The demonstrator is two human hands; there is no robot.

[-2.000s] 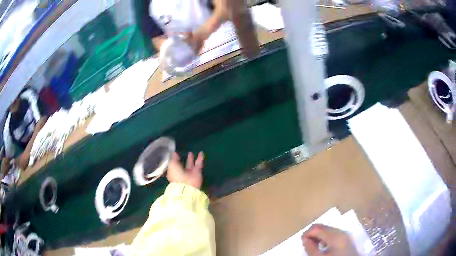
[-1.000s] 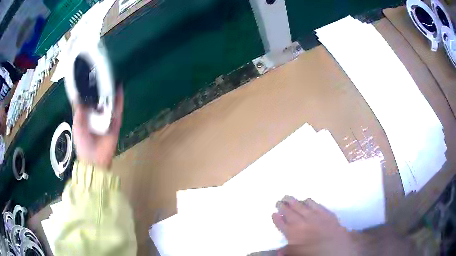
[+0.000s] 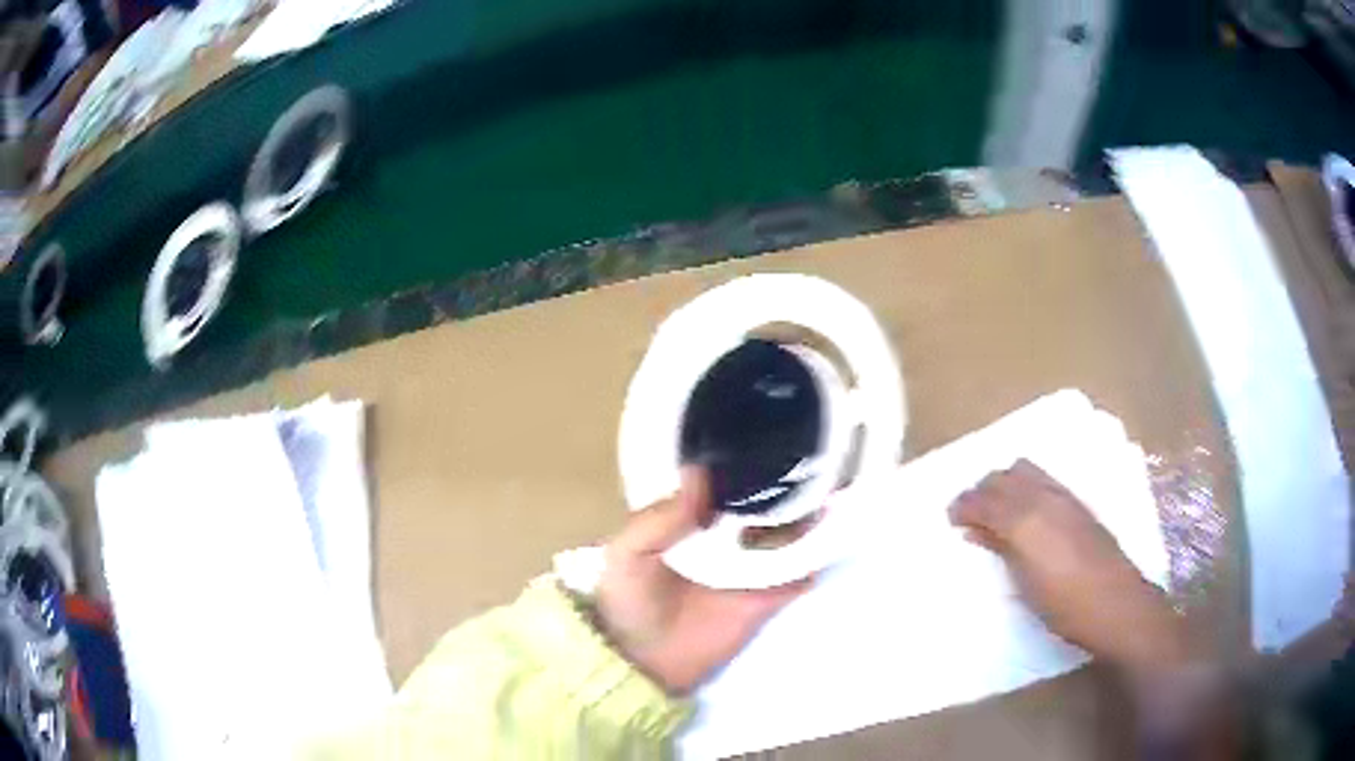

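Note:
My left hand (image 3: 676,595), in a pale yellow sleeve, holds a white ring housing (image 3: 661,350) by its lower left side, thumb on the edge of its black centre disc (image 3: 758,416). The housing is above the cardboard and partly over white sheets (image 3: 877,654). My right hand (image 3: 1063,550) rests on the right part of these sheets, with fingers bent. Blur hides whether its fingertips hold anything small.
A dark green conveyor (image 3: 595,149) crosses behind, carrying several housings (image 3: 190,283). White paper stacks lie at left (image 3: 223,595) and right (image 3: 1248,372). Shiny scraps (image 3: 1189,520) lie beside the sheets. A housing pile (image 3: 33,565) is far left. A pale upright (image 3: 1045,89) stands behind.
My left hand has brought the housing from the conveyor to above the bench, near the sheets. My right hand stays at the sheets. The view has shifted, showing more of the left paper stack.

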